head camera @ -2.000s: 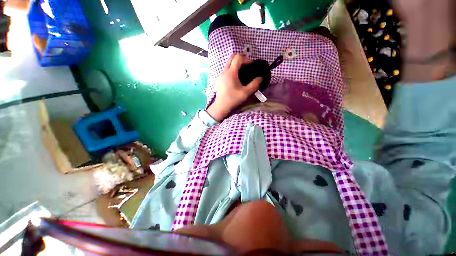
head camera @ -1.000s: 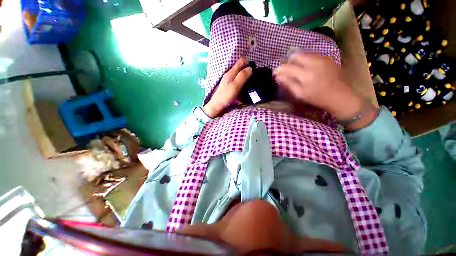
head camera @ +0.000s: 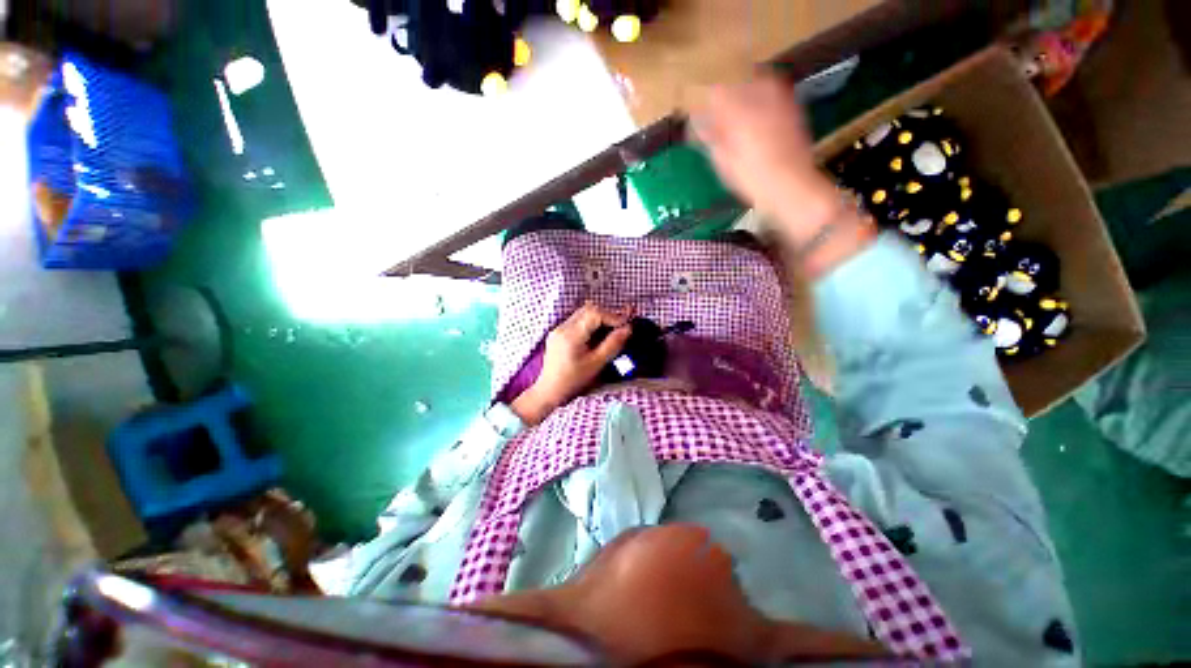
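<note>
My left hand (head camera: 575, 358) holds a small black plush toy (head camera: 643, 350) over the lap of the gingham apron (head camera: 627, 272). A small white tab (head camera: 623, 365) shows on the toy, and a short dark strip sticks out on its right. My right hand (head camera: 751, 128) is raised, forward and right of the toy, by the table edge. It is blurred, and its fingers and anything in them cannot be made out. No needle or thread can be made out.
A cardboard box (head camera: 1092, 281) of penguin toys stands at the right. The table (head camera: 405, 157) ahead bears more black toys (head camera: 460, 42). A blue stool (head camera: 196, 453) and a blue crate (head camera: 111, 170) are at the left. Pale scraps lie at the lower left.
My right hand has moved from beside the toy up and forward toward the table. My left hand still holds the toy. The view has shifted, showing more of the table and box.
</note>
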